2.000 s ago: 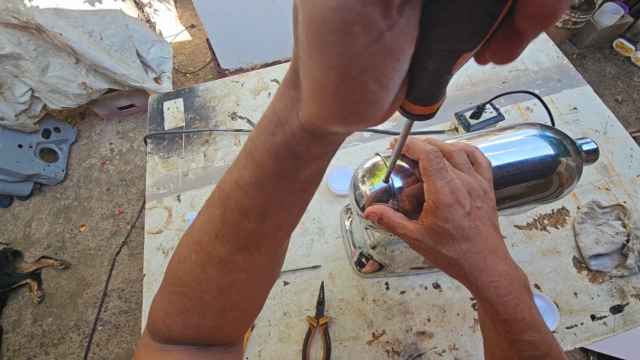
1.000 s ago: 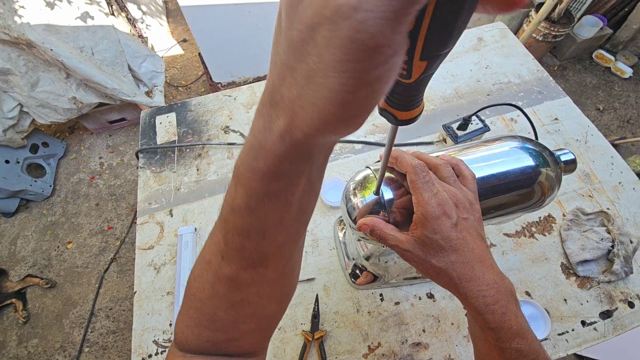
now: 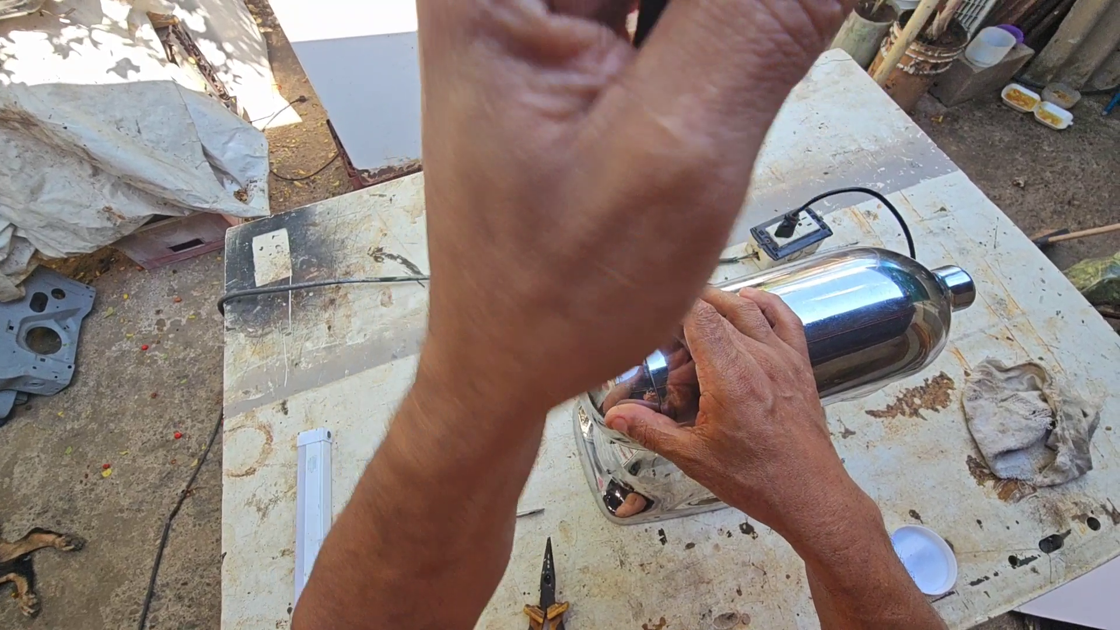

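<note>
My left hand (image 3: 595, 192) is raised large in front of the view, fingers closed around a screwdriver whose dark handle (image 3: 649, 19) shows only as a sliver at the top edge; its shaft and tip are hidden. My right hand (image 3: 744, 402) grips the rounded left end of a polished chrome metal housing (image 3: 862, 319), thumb at the front, fingers over the top. This housing has a long cylindrical body and a short neck at its right end. Beneath my right hand is a chrome base (image 3: 647, 499). Needle-nose pliers (image 3: 548, 586) lie nearer the front.
On the worn white tabletop (image 3: 367, 372) are a white plastic bar (image 3: 313, 499), a power socket (image 3: 791, 234) with a black cord, a crumpled rag (image 3: 1028, 424) and a white round lid (image 3: 923, 560). An animal's legs (image 3: 35, 560) show on the ground at left.
My left hand has moved in front of the housing's left end, covering the screwdriver shaft that showed there before. My right hand keeps its hold on the housing.
</note>
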